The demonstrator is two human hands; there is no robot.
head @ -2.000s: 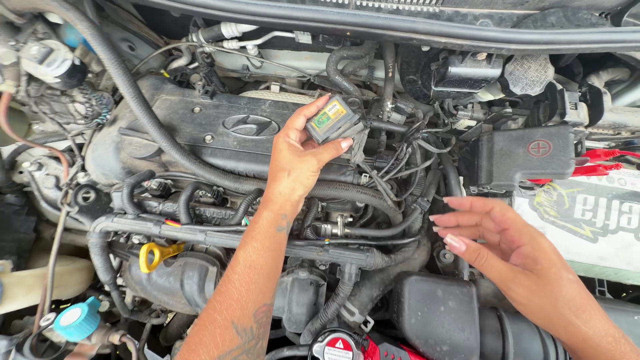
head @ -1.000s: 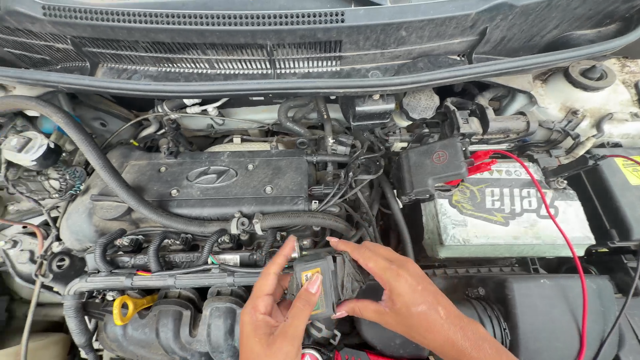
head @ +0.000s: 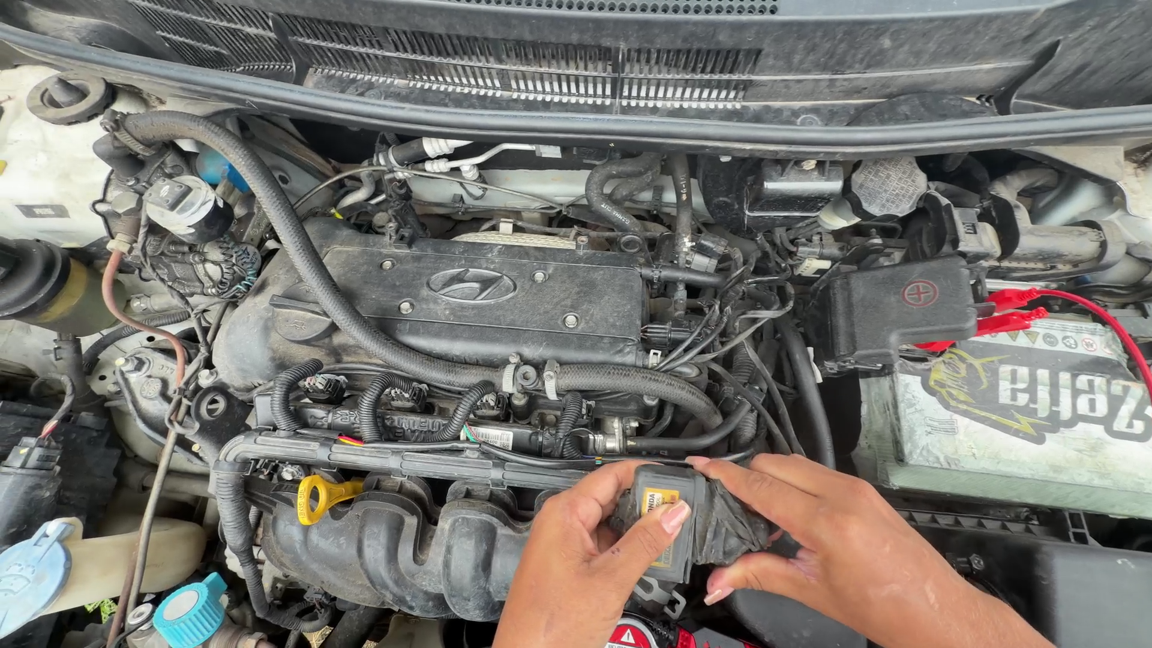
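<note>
Low in the head view, my left hand [head: 598,558] grips a small grey plastic module [head: 664,522] with a yellow label, the thumb lying across its face. My right hand [head: 828,540] closes around the black-taped end [head: 729,526] of the same module, its fingertips above and below. Both hands are over the right end of the black intake manifold [head: 396,544]. Behind them lies the black engine cover [head: 477,306] with an oval emblem. Part of the module is hidden by my fingers.
A car battery [head: 1017,396] sits at right, with a red clamp [head: 1012,319] beside the black terminal cover [head: 891,310]. The yellow dipstick handle [head: 326,498] stands left of my hands, and a blue cap [head: 189,612] is at lower left. Wires [head: 747,333] and hoses cross the middle.
Two seconds ago only my left hand held the module, above the engine cover, with my right hand apart. Both hands now hold it lower, nearer the front. The view has shifted.
</note>
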